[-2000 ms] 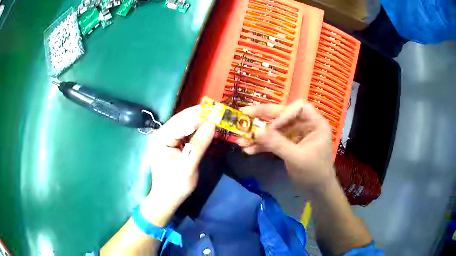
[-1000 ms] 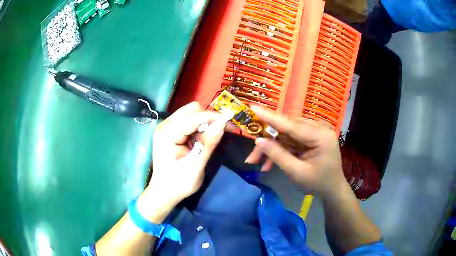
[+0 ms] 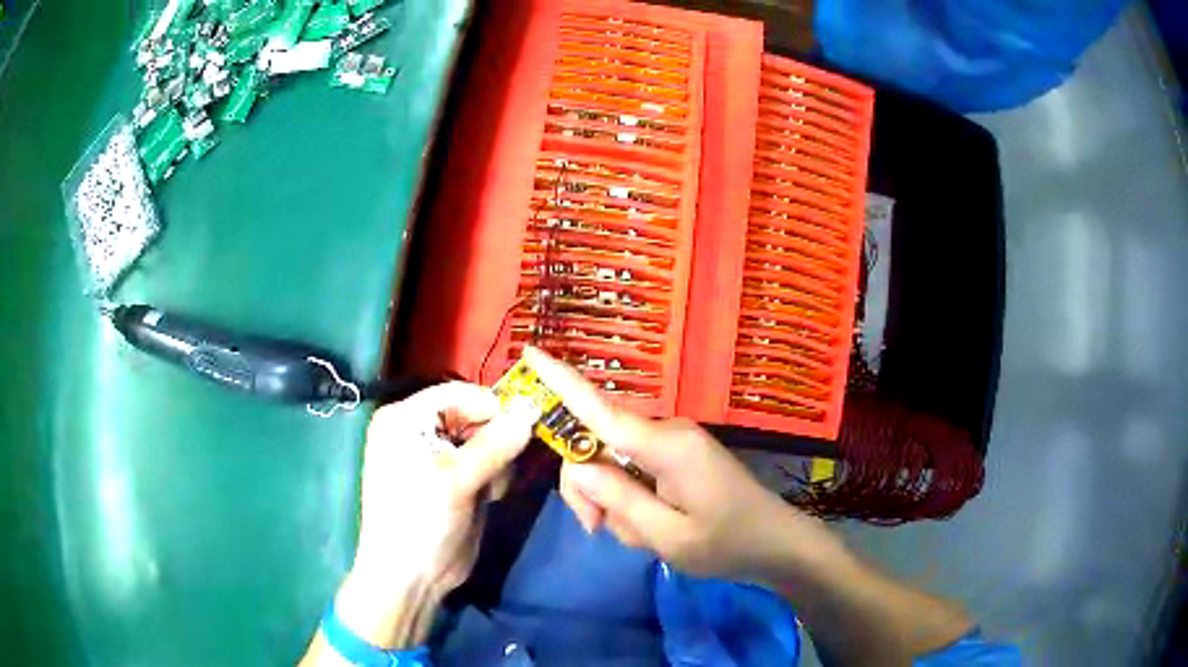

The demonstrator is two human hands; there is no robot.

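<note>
A yellow-orange circuit board point(image 3: 549, 414) with dark parts and a copper ring coil is held between both hands, at the near edge of the slotted board tray point(image 3: 721, 222). My left hand point(image 3: 437, 482) grips its upper left end; something small and dark, perhaps a cable end, shows between the fingers. My right hand point(image 3: 678, 489) holds its lower right end. Thin dark cables point(image 3: 550, 261) lie over the red-orange tray, whose slots hold boards. One thin cable runs from them towards my left hand.
On the green bench point(image 3: 235, 521) at left lie the electric screwdriver point(image 3: 235, 365), a screw tray point(image 3: 113, 209) and a pile of green circuit boards point(image 3: 241, 91). A dark-red cable bundle point(image 3: 912, 456) lies right of the tray, by a black bin point(image 3: 951, 274). Blue clothing point(image 3: 964, 46) shows at top right.
The view has shifted, showing more green boards and more of the tray. Both hands still hold the yellow-orange board, now lower in view. My right fingers have closed in around its lower end.
</note>
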